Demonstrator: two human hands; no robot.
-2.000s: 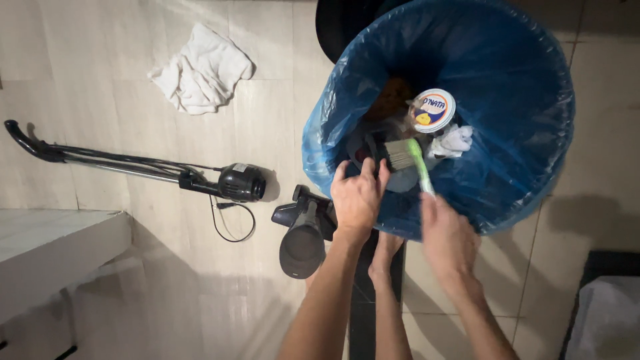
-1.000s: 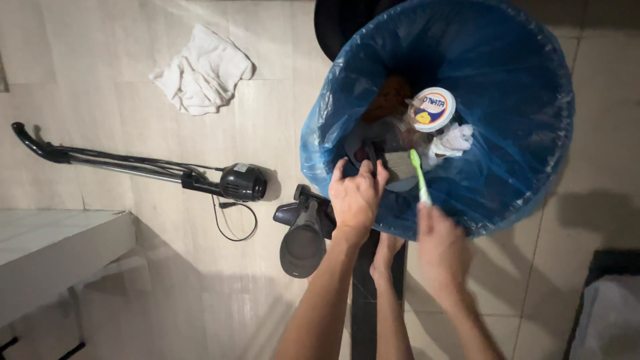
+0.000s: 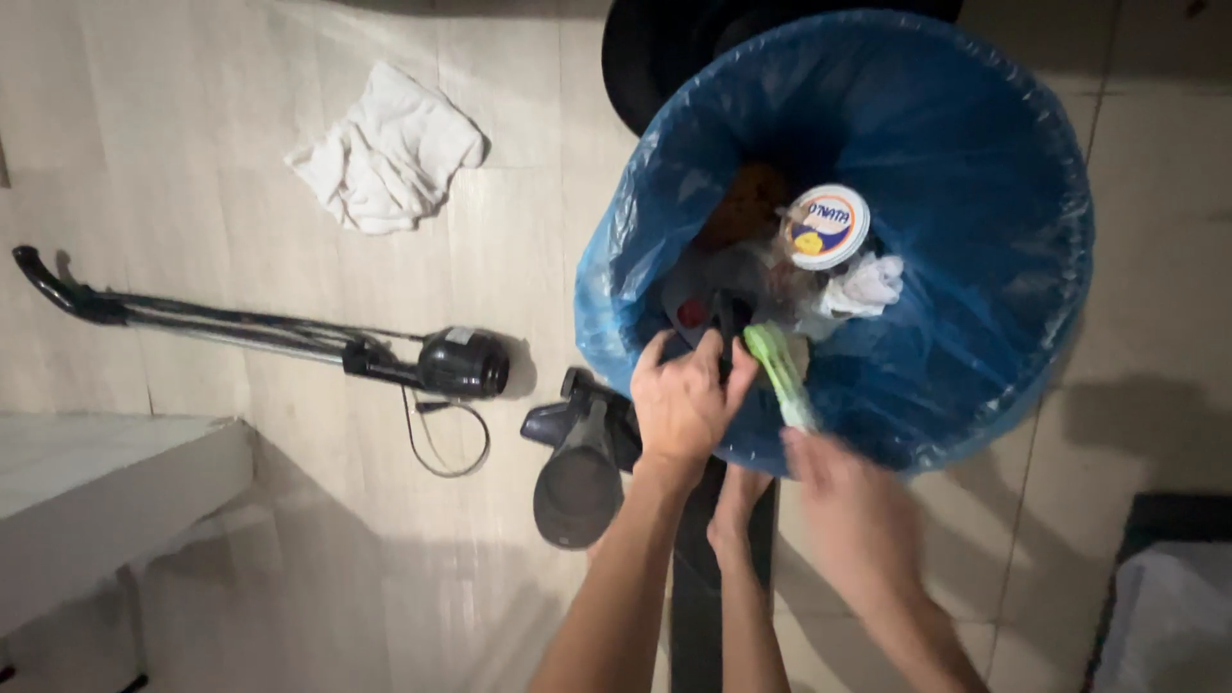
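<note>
My left hand (image 3: 688, 395) grips a dark plastic part (image 3: 717, 308) with a red spot, over the near left rim of a bin lined with a blue plastic bag (image 3: 972, 241). In my right hand (image 3: 852, 510), which is blurred, is a green and white brush (image 3: 775, 366), its head beside the dark part. What the head touches is hard to tell. Deeper in the bag lie a round printed lid (image 3: 828, 226) and a crumpled white paper (image 3: 866, 286).
A stick vacuum body (image 3: 462, 363) with its cord lies on the floor at left. Nearer the bin is a dark grey vacuum part (image 3: 577, 491). A white cloth (image 3: 390, 154) lies upper left, and a white ledge (image 3: 125, 481) juts in at lower left. My bare feet stand below the bin.
The brush in my right hand has shifted left, closer to my left hand, and is more tilted. My left hand has stayed at about the same place on the dark part.
</note>
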